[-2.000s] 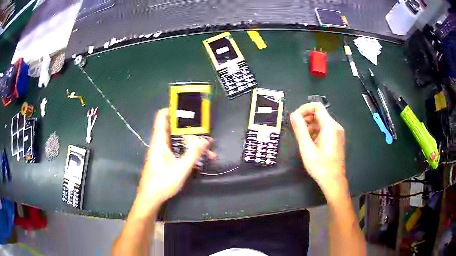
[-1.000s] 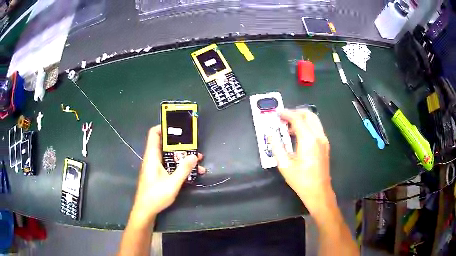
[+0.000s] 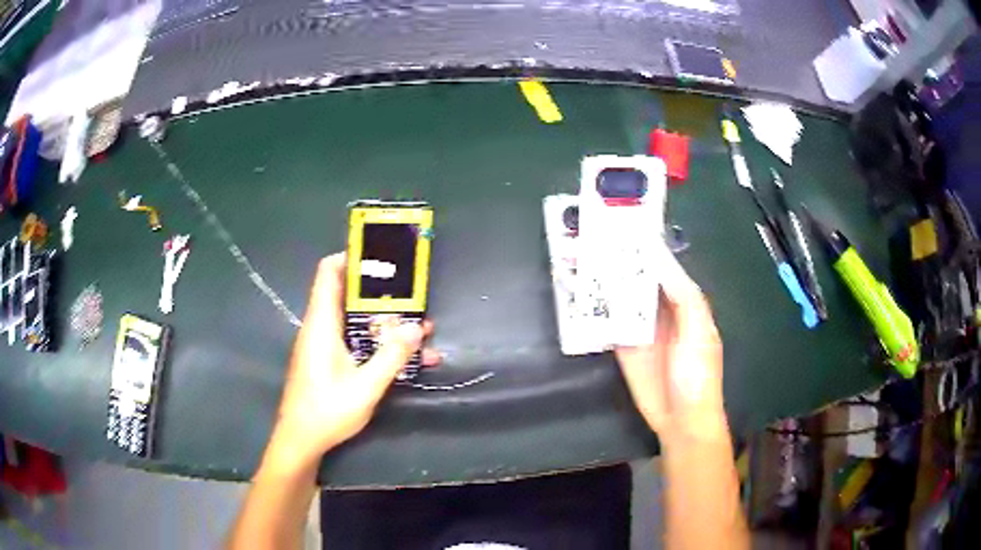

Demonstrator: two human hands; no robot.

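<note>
My left hand (image 3: 350, 371) holds a keypad phone with a yellow rim (image 3: 389, 263), screen up and dark with a small white label, thumb on its keys. My right hand (image 3: 685, 355) holds another phone from its lower right side. Its white back (image 3: 622, 252), with a dark oval camera window at the top, faces up. A second white phone back (image 3: 564, 274) shows partly beneath and to the left of it, mostly covered. Whether the two touch I cannot tell.
A keypad phone (image 3: 137, 385) lies at left near a silvery heap (image 3: 86, 314) and a white-and-red item (image 3: 172, 271). A red block (image 3: 670, 154), yellow strip (image 3: 541, 101), light-blue-ended tool (image 3: 796, 294), tweezers and green screwdriver (image 3: 877, 306) lie behind and right.
The yellow-rimmed phone at the back centre has gone from its place. A phone, white back up, is now in my right hand over the other white back. My left hand still holds its phone.
</note>
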